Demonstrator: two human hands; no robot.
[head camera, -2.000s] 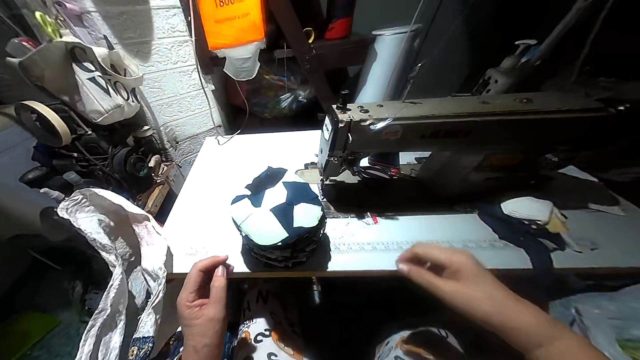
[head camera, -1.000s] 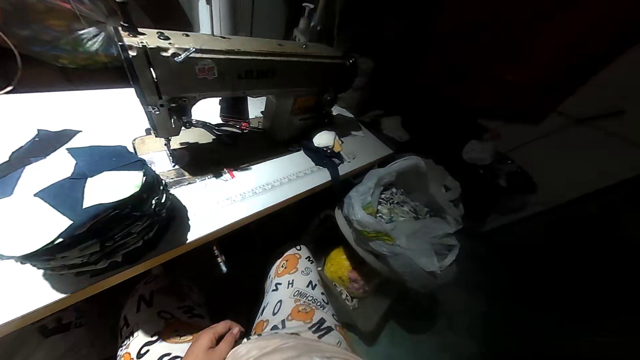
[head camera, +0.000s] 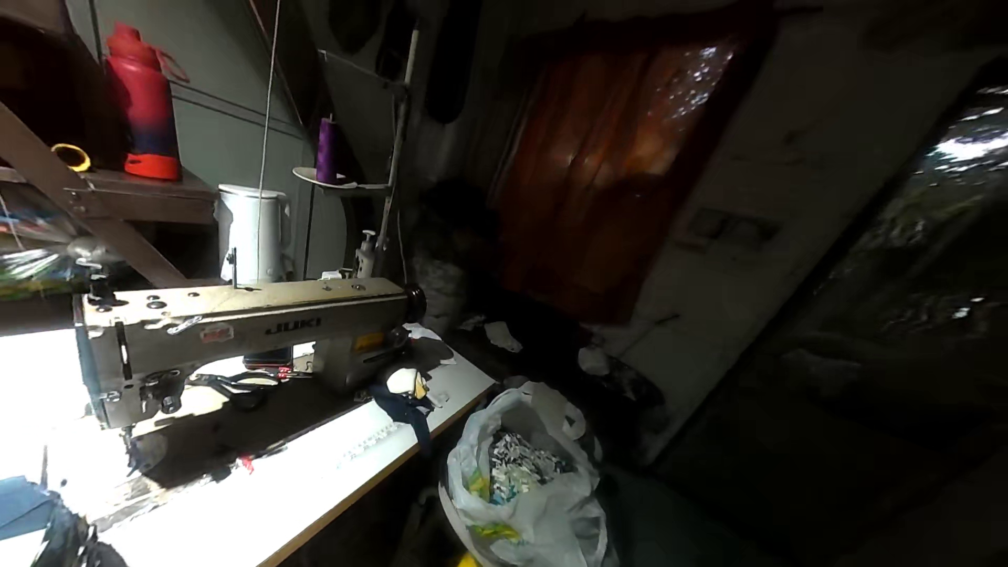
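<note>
Neither of my hands shows in the head view now. A Juki industrial sewing machine (head camera: 260, 323) stands on a white table (head camera: 291, 488) at the left. At the lower left corner lies part of a stack of dark and pale fabric pieces (head camera: 67, 535), cut off by the frame. Scissors with dark handles (head camera: 240, 382) rest behind the machine's arm opening. Near the table's right end is a dark blue cloth scrap (head camera: 402, 405) with a cream, rounded item (head camera: 404, 382) against it.
A white plastic bag (head camera: 543, 504) of fabric scraps stands right of the table. Behind the machine are a white jug-like container (head camera: 252, 228), a thread stand with a purple thread cone (head camera: 327, 150), and a red bottle (head camera: 146, 110) on a wooden shelf (head camera: 150, 193). An orange curtain (head camera: 606, 165) hangs farther back.
The view has swung far to the right and up. Both hands showed over the table's front edge two seconds ago, and one on the lap a second ago; both are now out of view.
</note>
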